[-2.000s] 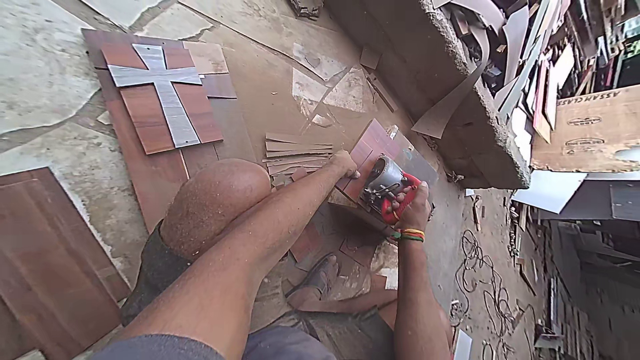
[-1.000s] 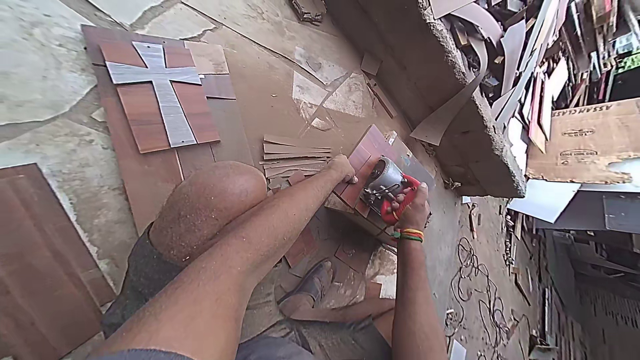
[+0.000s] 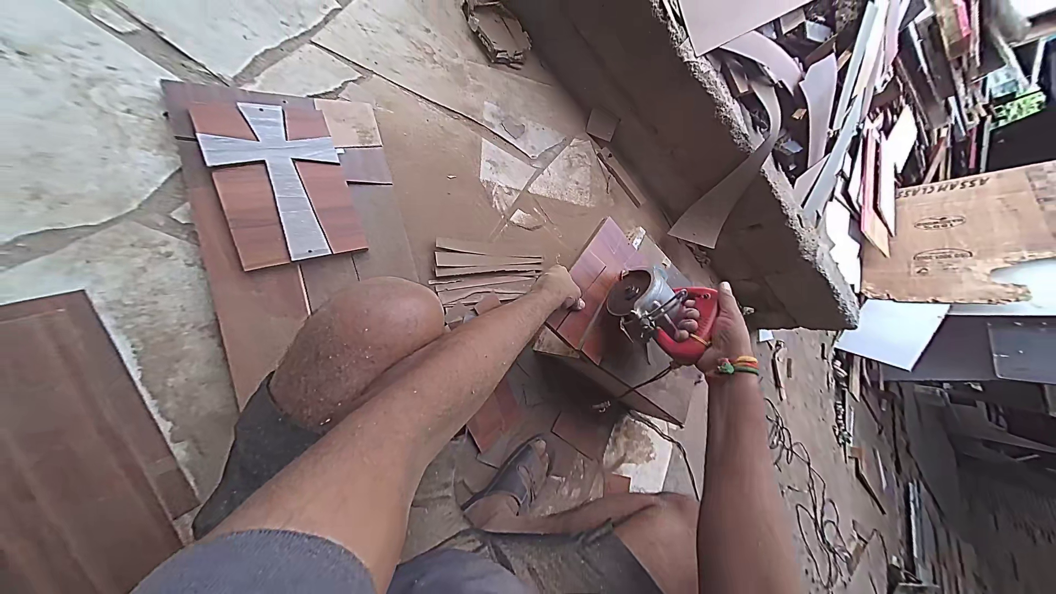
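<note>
My right hand point(image 3: 701, 326) grips the red handle of a corded power saw point(image 3: 652, 305), most likely a jigsaw, with a grey metal body. The saw rests over a reddish wood-grain panel point(image 3: 598, 256) on a low box-like stand point(image 3: 627, 379). My left hand point(image 3: 563, 289) presses on the panel's left edge, its fingers curled at the rim. The blade and the cut are hidden. To the left, a silver-grey cross cut-out point(image 3: 285, 165) lies on a square reddish board point(image 3: 330, 198), which sits on larger brown boards.
Thin curved offcut strips point(image 3: 487, 264) lie beside my left hand. A concrete slab point(image 3: 701, 124) stands beyond the stand, with scrap strips and cardboard point(image 3: 949, 239) at the right. Loose cord point(image 3: 813, 495) trails on the ground. A brown panel point(image 3: 74, 429) lies at lower left.
The saw and my right hand have shifted slightly relative to the panel. My left hand stays at the panel's edge.
</note>
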